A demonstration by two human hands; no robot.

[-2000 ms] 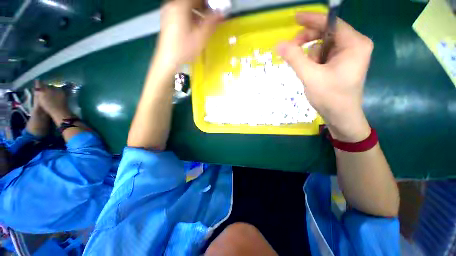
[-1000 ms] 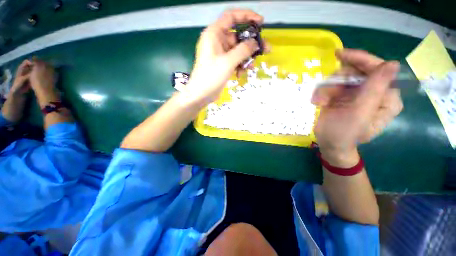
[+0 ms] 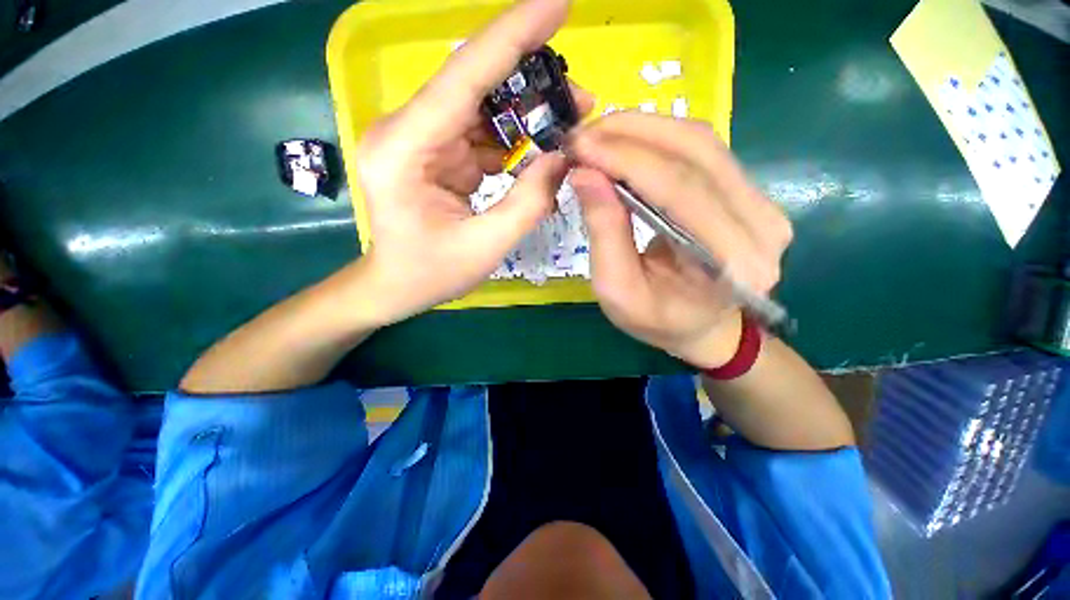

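Note:
My left hand (image 3: 440, 193) holds a small black electronic module (image 3: 534, 94) over the yellow tray (image 3: 352, 70). The module shows white details and a small yellow-orange patch near my thumb. My right hand (image 3: 681, 223) grips silver tweezers (image 3: 692, 246) like a pen. Their broad end points down to the right; their tip is at the module's lower edge, partly hidden by my fingers. Small white pads (image 3: 540, 246), some with blue marks, lie in the tray, largely covered by my hands.
Another black module (image 3: 307, 168) lies on the green bench left of the tray. A pale yellow sheet with blue marks (image 3: 986, 117) lies at the right. Stacked clear trays (image 3: 962, 440) stand at the lower right. A neighbour's blue sleeve (image 3: 70, 399) shows at the left.
My right hand has come in from the right and brought the tweezers to the module. My left hand still holds the module. The view has shifted, so tray and sheet appear further left.

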